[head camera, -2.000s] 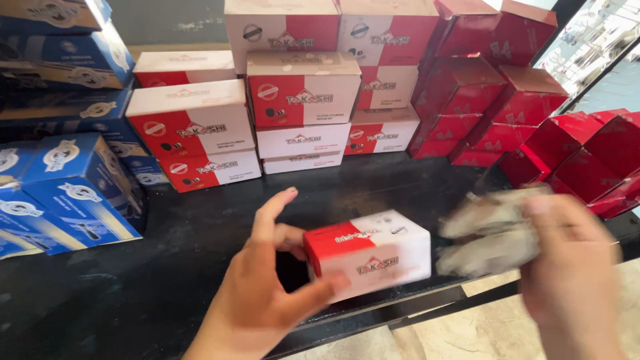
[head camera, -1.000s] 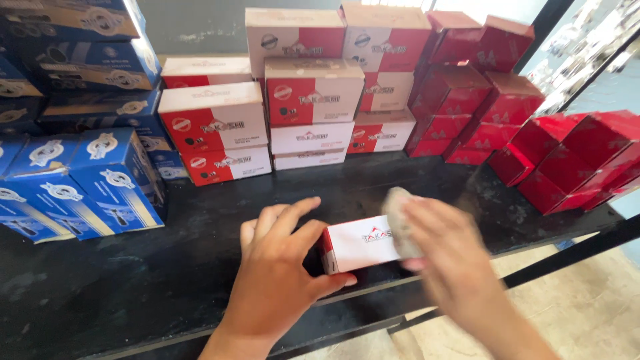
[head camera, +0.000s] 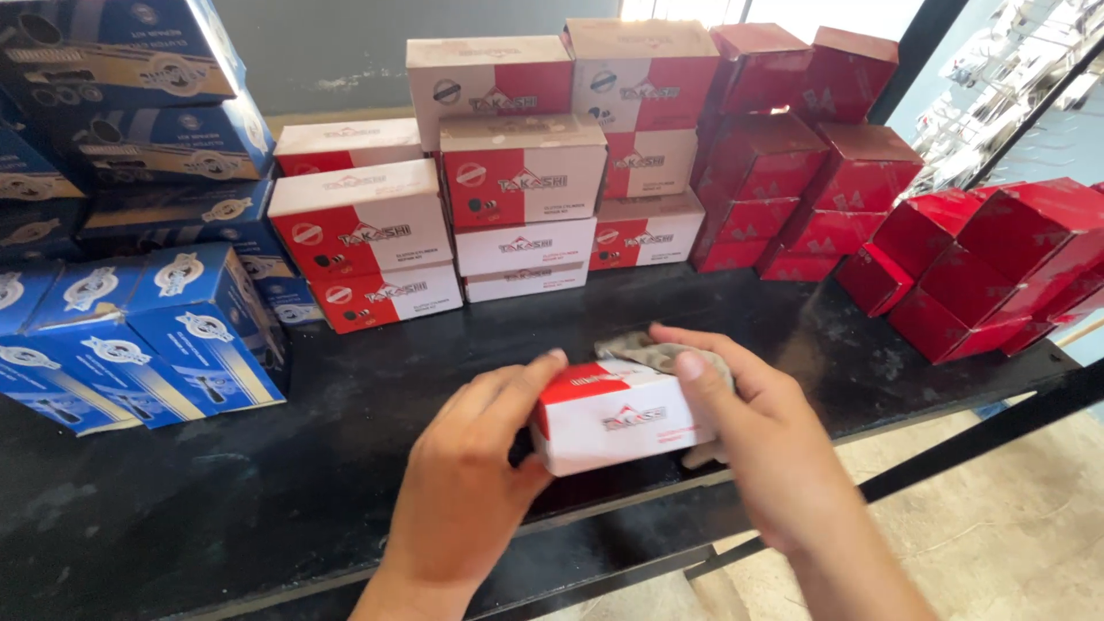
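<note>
A red and white Takashi cardboard box (head camera: 625, 423) is near the front edge of the black shelf, slightly tilted. My left hand (head camera: 483, 457) grips its left end, fingers behind and thumb at the lower front corner. At the right end, my right hand (head camera: 750, 414) holds a crumpled grey-brown cloth (head camera: 660, 352) against the box. Part of the cloth lies over the top face and part hangs below the right end. The palm side of the right hand is hidden.
Stacked Takashi boxes (head camera: 522, 185) stand behind my hands on the black shelf (head camera: 362, 457). Blue repair-kit boxes (head camera: 207, 332) are at the left, and red boxes (head camera: 975, 276) at the right. The shelf's front edge runs below my hands, with a pale floor (head camera: 975, 517) beyond.
Two seconds ago the cloth was off the box to its right; now it is pressed on the box's right end. The box has been turned and tilted between my hands.
</note>
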